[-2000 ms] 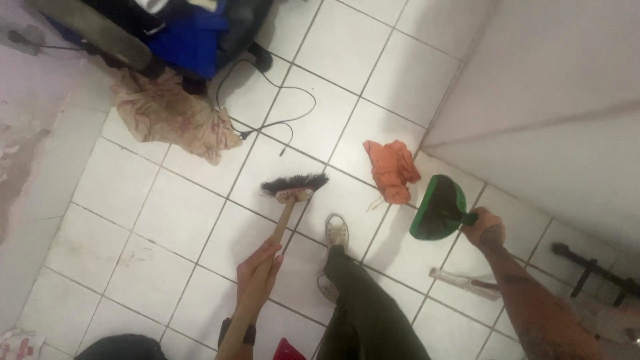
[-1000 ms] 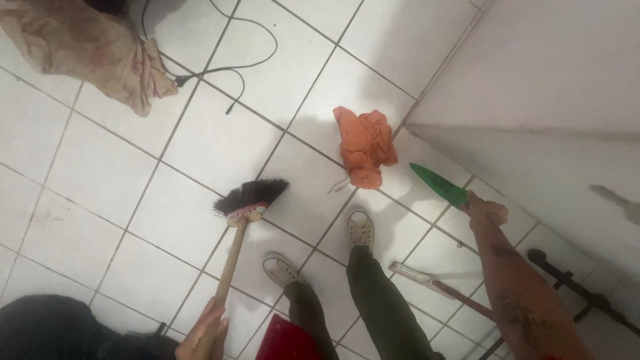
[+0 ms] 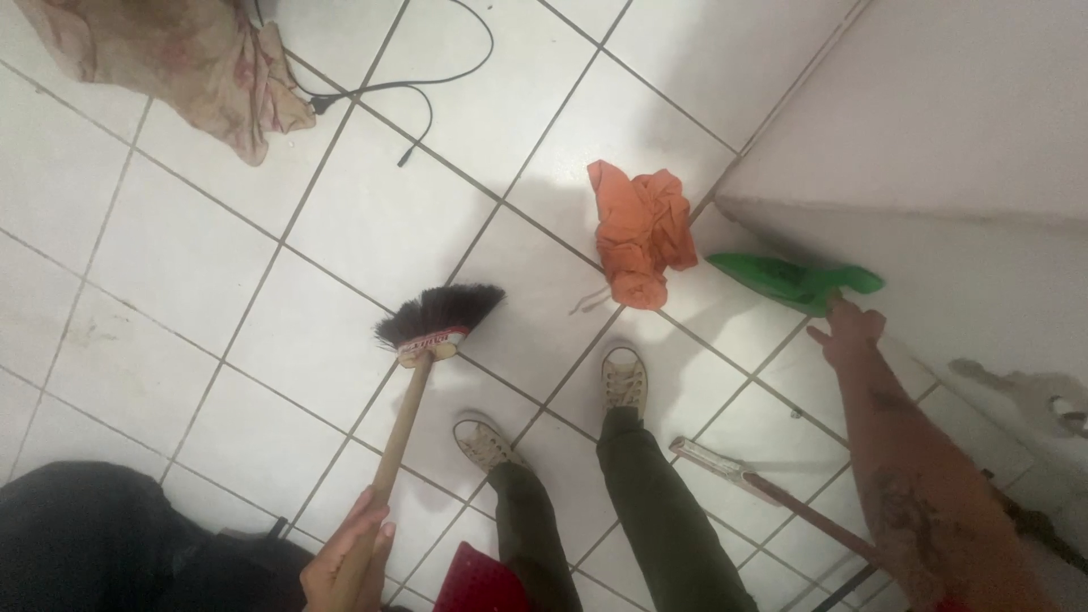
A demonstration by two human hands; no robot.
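Note:
My left hand grips the wooden handle of a broom at the lower middle; its dark bristles rest on or just above the white tiled floor. My right hand, arm stretched out, holds a green plastic dustpan beside the wall at the right. The dustpan is seen nearly edge on and tilted. Between broom and dustpan a crumpled orange cloth lies on the tiles, with a thin strand at its lower left.
A stained beige cloth and a black cable lie at the upper left. A floor squeegee lies at the lower right. Dark fabric fills the lower left corner. A pale wall bounds the right side.
The dustpan in my right hand has turned from showing its wide face to nearly edge on. My feet have moved apart. The view has shifted closer to the floor.

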